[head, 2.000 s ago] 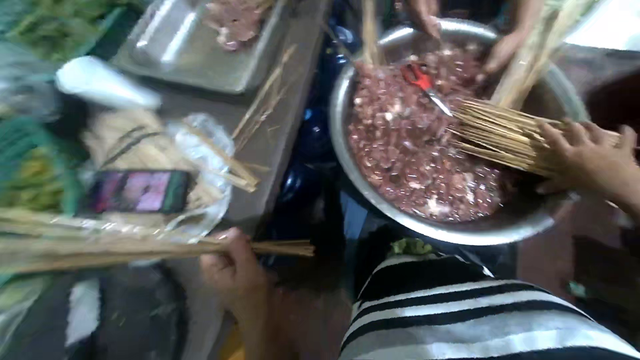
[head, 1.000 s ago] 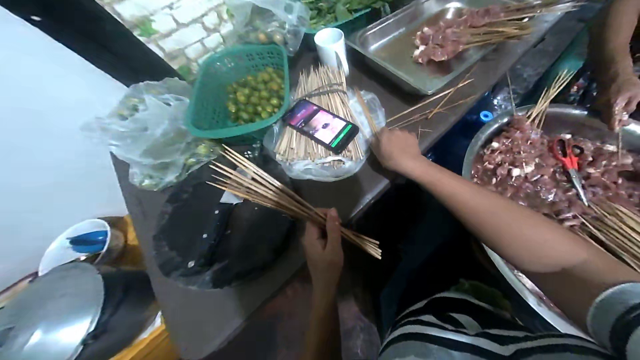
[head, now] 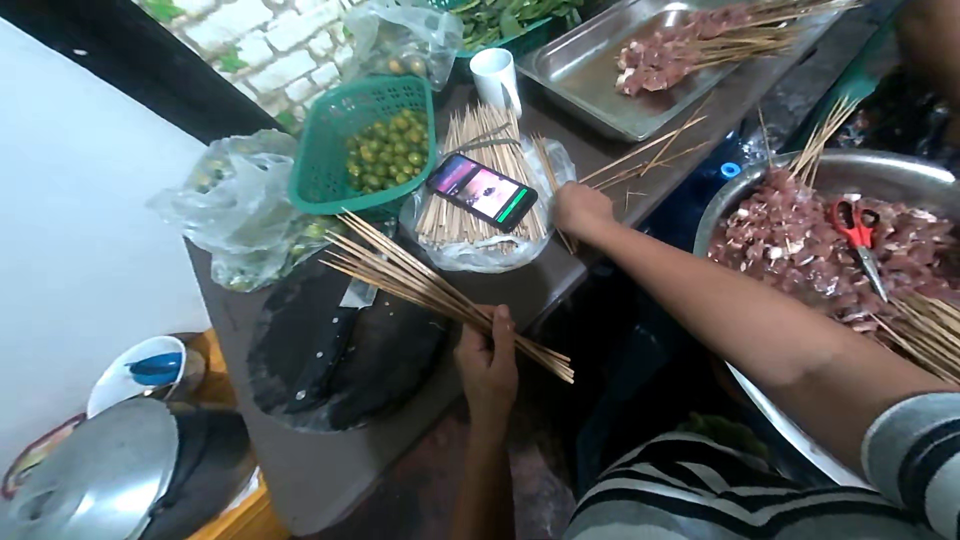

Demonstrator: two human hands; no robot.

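My left hand (head: 489, 346) is closed around a bundle of bamboo skewers (head: 420, 281), whose pointed ends fan out to the upper left over a dark round board. My right hand (head: 583, 214) rests on thin sticks (head: 553, 176) at the right edge of the plastic bag; its fingertips are hidden, so its grip is unclear. A larger heap of skewers (head: 480, 139) lies in that bag, with a lit phone (head: 482, 192) on top. At the right, a metal basin (head: 709, 217) holds cut meat (head: 795, 247), red-handled scissors (head: 859, 232) and more skewers (head: 926, 330).
A knife (head: 330, 352) lies on the dark board (head: 277, 360). Behind stand a green basket (head: 315, 150) of small green fruit, a white cup (head: 493, 79) and a metal tray (head: 585, 90) with skewered meat (head: 660, 60). A lidded pot (head: 97, 465) is at lower left.
My right hand has moved from the skewers in the basin to the bagged skewers on the table. My left hand has kept its bundle. The view has swung left.
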